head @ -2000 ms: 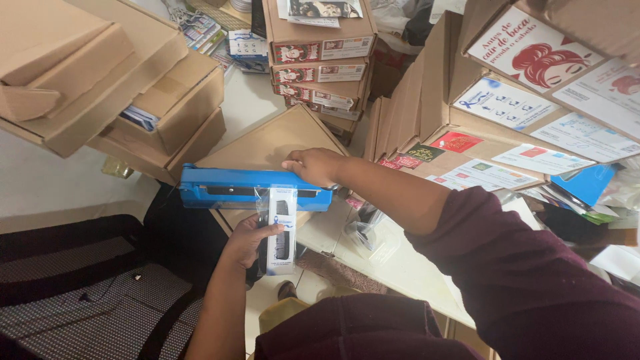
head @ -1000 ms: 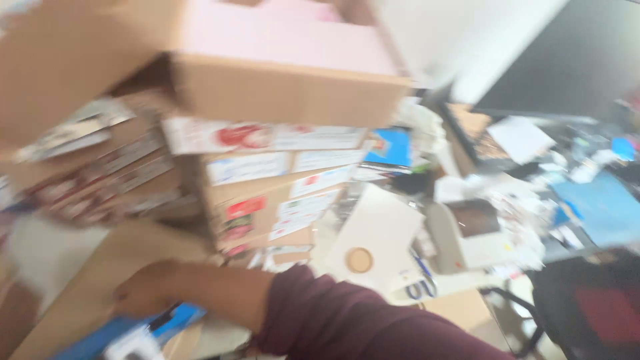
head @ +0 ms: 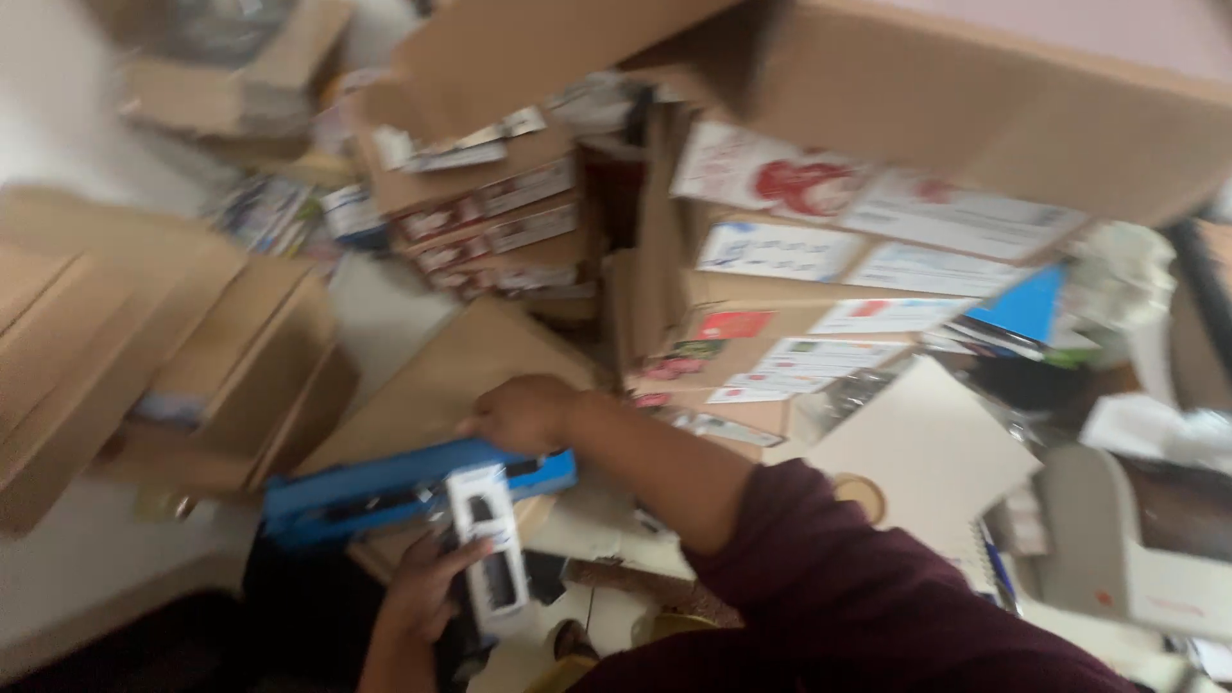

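Note:
My left hand point(head: 430, 587) grips a narrow white package with dark windows point(head: 489, 539), its thumb across the front. Behind the package's upper end lies a long blue box point(head: 361, 491), with dark items along its opening. My right hand point(head: 525, 414) rests on the blue box's upper edge near its right end, fingers bent over it; blur hides the fingertips. Beneath the blue box is a flat brown cardboard box point(head: 462, 371), its far corner pointing away from me.
Cardboard boxes point(head: 221, 375) are stacked at left. Behind stand more boxes with red labels point(head: 491, 217). At right, a labelled cardboard stack point(head: 751, 289) carries a large open box point(head: 962, 115). A white sheet point(head: 929, 462) and a roll of tape point(head: 859, 498) lie nearer me.
The view swung right and has partly swung back. Both hands remain at the blue box and white package, as two seconds ago.

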